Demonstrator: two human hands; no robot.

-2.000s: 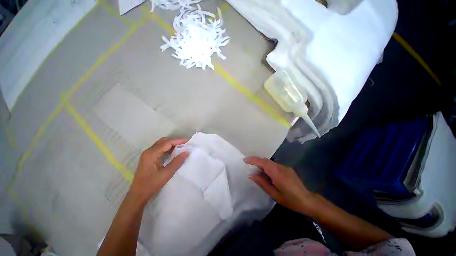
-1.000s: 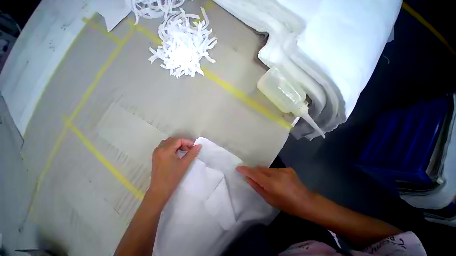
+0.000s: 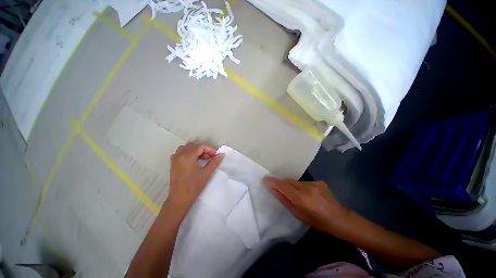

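A white body panel (image 3: 206, 239) lies at the table's near edge, partly folded over itself, its lower part cut off by the picture's edge. My left hand (image 3: 191, 171) pinches its top left corner between thumb and fingers. My right hand (image 3: 302, 198) is at the panel's right edge, fingertips on the cloth. The clear glue bottle (image 3: 315, 96) lies at the edge of the stack of white cut panels (image 3: 380, 49), nozzle pointing down right. A pile of short white tape strips (image 3: 205, 46) lies at the top middle.
Grey-beige sheeting (image 3: 239, 108) covers the table, with yellow marking tape (image 3: 103, 165) and dark strokes. A second pile of white strips (image 3: 168, 5) is cut off at the top. A blue container (image 3: 443, 155) stands right, below the table. A white sheet (image 3: 49, 65) lies upper left.
My left hand has moved right and grips the panel's corner, which is now flatter. My right hand stays at the right edge. The view has shifted a little.
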